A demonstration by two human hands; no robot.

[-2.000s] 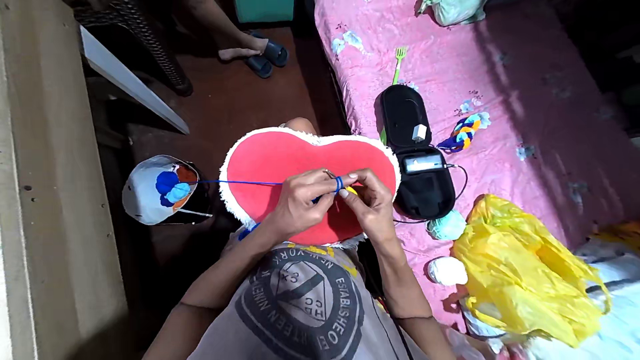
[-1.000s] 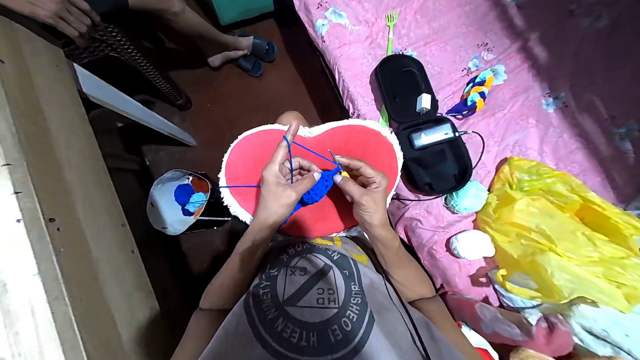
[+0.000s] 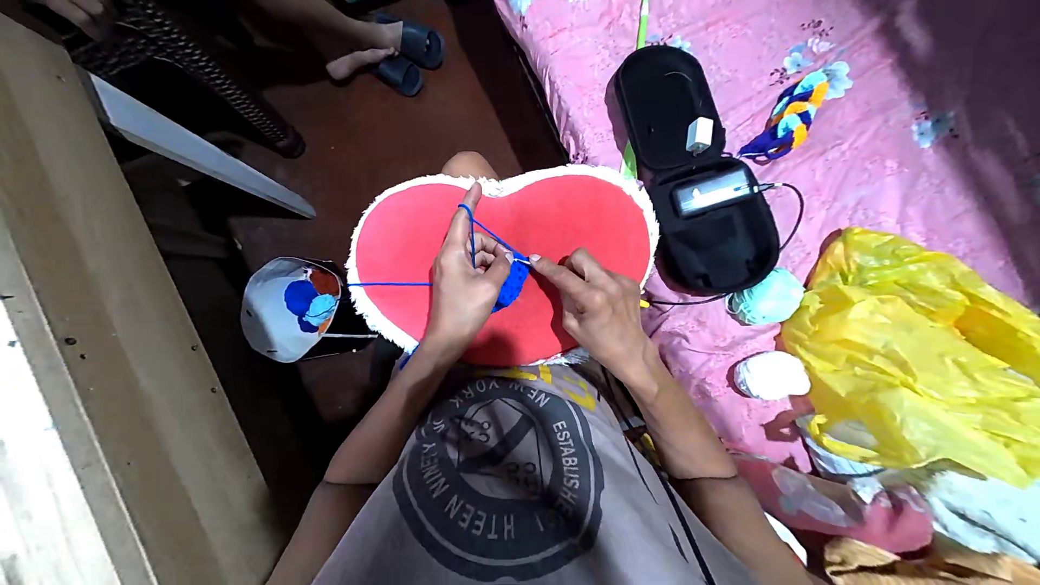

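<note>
Over a red heart-shaped cushion with white fringe (image 3: 406,236), my left hand (image 3: 467,284) pinches a small piece of blue crochet work (image 3: 510,288). Blue yarn (image 3: 390,284) loops over its raised index finger and runs left toward a white container (image 3: 268,313) holding blue, light blue and rust-coloured yarn balls (image 3: 311,305). My right hand (image 3: 593,301) grips a slim crochet hook (image 3: 524,261), whose tip is at the upper edge of the blue piece. Most of the hook is hidden by the fingers.
On the pink floral sheet lie an open black case (image 3: 715,236) with a cabled device, a braided yarn piece (image 3: 788,118), mint (image 3: 768,298) and white (image 3: 772,375) yarn balls and a yellow plastic bag (image 3: 910,349). A wooden panel stands left; another person's feet (image 3: 366,57) are beyond.
Two seconds ago both hands were close together at the yarn; since then my left index finger has risen with the yarn over it, and the blue piece has come into sight.
</note>
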